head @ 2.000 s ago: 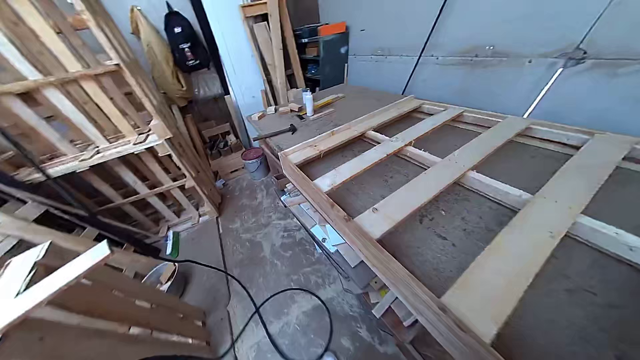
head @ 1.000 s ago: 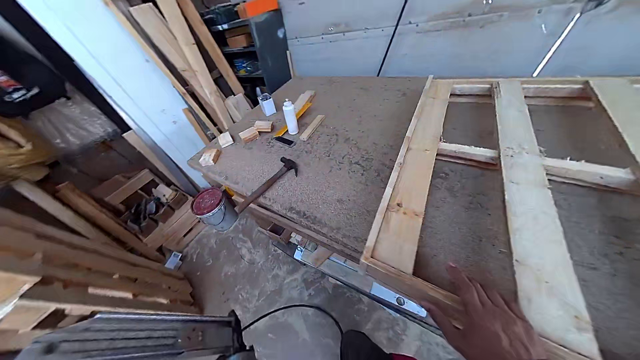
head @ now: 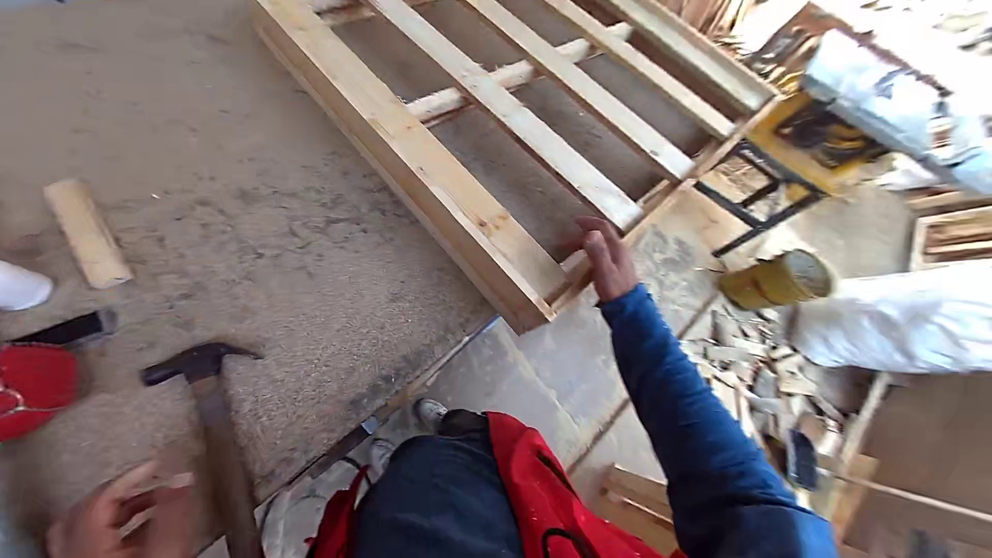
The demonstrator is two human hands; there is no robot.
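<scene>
My right hand [head: 608, 260], in a blue sleeve, rests on the end rail of a slatted wooden frame [head: 465, 201] near its front corner, fingers bent over the edge. The frame lies flat on the workbench. My left hand [head: 124, 511] is blurred at the bottom left, beside the wooden handle of a claw hammer [head: 221, 449]; its fingers are curled, and whether it holds something is unclear. Left of the hammer lie a red round object [head: 35, 391] and a black-handled item [head: 66, 328]. A small wood block [head: 89, 232] and a white bottle [head: 22, 287] lie farther up.
The workbench edge [head: 418, 384] runs diagonally before me. Beyond the frame stand a yellow machine on black legs [head: 763, 201] and a yellow bucket [head: 775, 279]. Wood offcuts [head: 767, 368] cover the floor beside a white sack [head: 899, 318].
The view has swung strongly and moved close to the bench. Both hands now show; one second ago a single hand was by the frame's rail. The hammer remains on the bench.
</scene>
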